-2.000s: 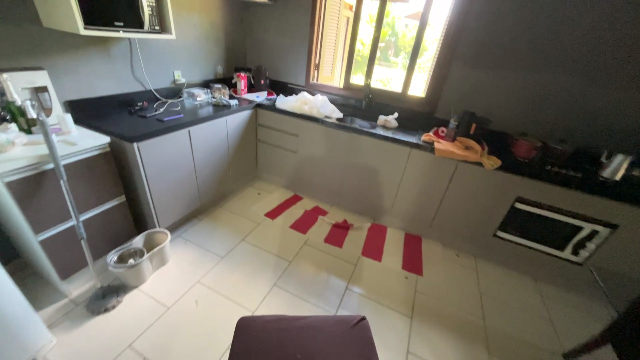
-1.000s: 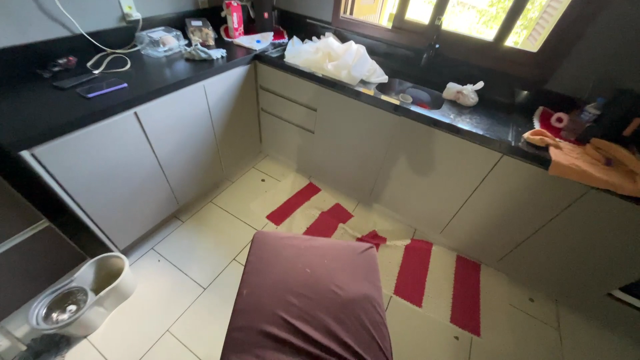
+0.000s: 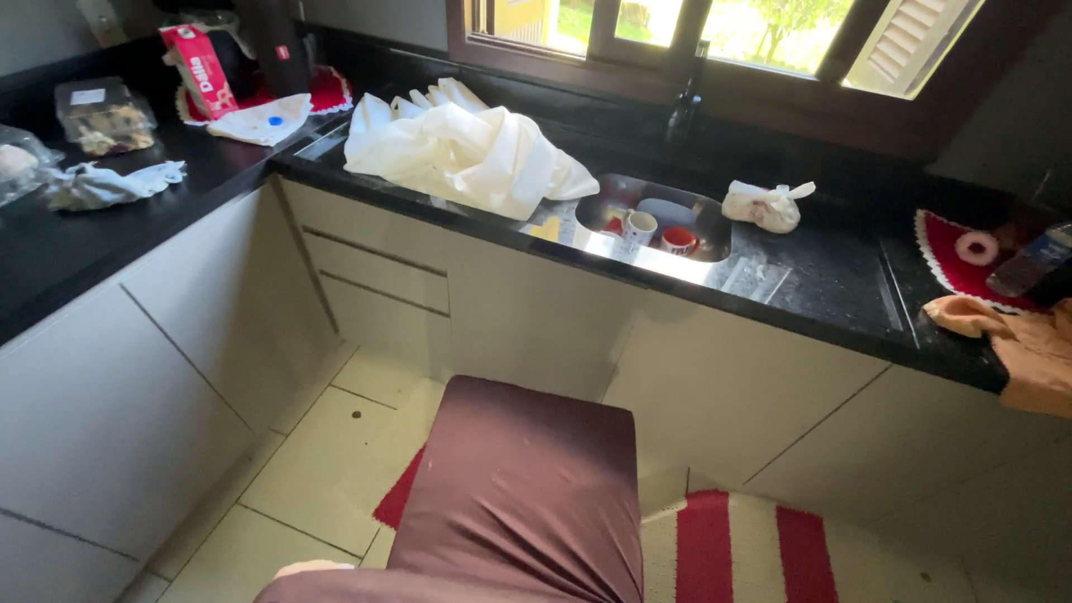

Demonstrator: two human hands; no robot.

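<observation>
A brown fabric-covered block (image 3: pixel 528 469), perhaps a padded chair or stool, fills the bottom middle of the view in front of the sink cabinets. At its lower left, a sliver of skin, seemingly part of my left hand (image 3: pixel 314 567), shows beside the fabric; its grip is hidden. My right hand is out of view. On the black counter lies a heap of white cloth or plastic (image 3: pixel 469 155), left of the steel sink (image 3: pixel 716 205). In the sink are a white mug (image 3: pixel 640 227) and a red mug (image 3: pixel 679 242). A small tied white bag (image 3: pixel 766 205) rests right of it.
A red-and-white striped rug (image 3: pixel 754 548) lies on the tiled floor, partly behind the block. Cabinets line both sides of the corner. The left counter holds a red carton (image 3: pixel 201 71), a packaged food (image 3: pixel 105 113) and a grey cloth (image 3: pixel 113 184). An orange cloth (image 3: pixel 1034 360) hangs over the right edge.
The view has moved much nearer to the sink counter. The brown block has come close to the cabinets and now covers part of the striped rug.
</observation>
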